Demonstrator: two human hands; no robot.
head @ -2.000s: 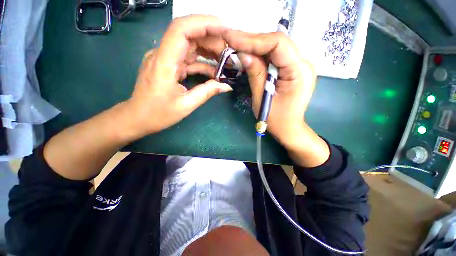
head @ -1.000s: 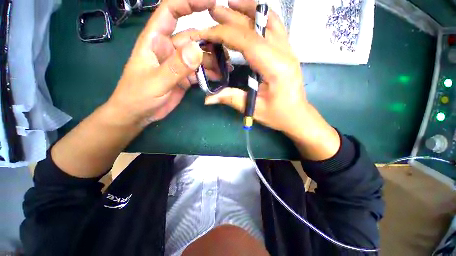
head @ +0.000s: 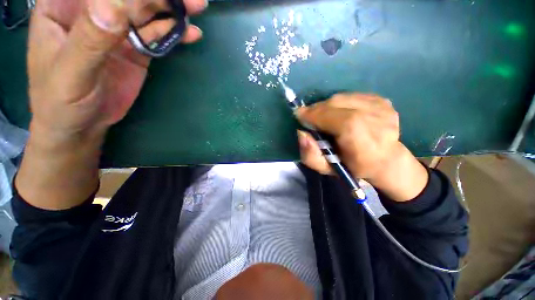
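Observation:
My left hand [head: 88,64], at the upper left, holds a rounded-square watch case frame [head: 171,42], dark inside with a silver edge, between thumb and fingers; the frame is cut off by the top edge. My right hand [head: 358,137] grips the black pen tool [head: 322,143] with white bands. Its pale tip points up-left and is at the lower edge of a loose pile of tiny silver inserts [head: 284,57] on the green mat. Whether the tip touches or holds one cannot be told.
A small dark scrap [head: 331,45] lies right of the pile. A clear hose [head: 405,252] runs from the pen's rear over the right sleeve. Part of a dark frame [head: 14,14] shows at the top left corner. Pale wrapping [head: 10,140] is at the left edge.
The view has shifted; tray and control box have left it, and the insert pile shows. My hands have separated: the left holds the frame up-left, the right has turned the pen tip to the pile.

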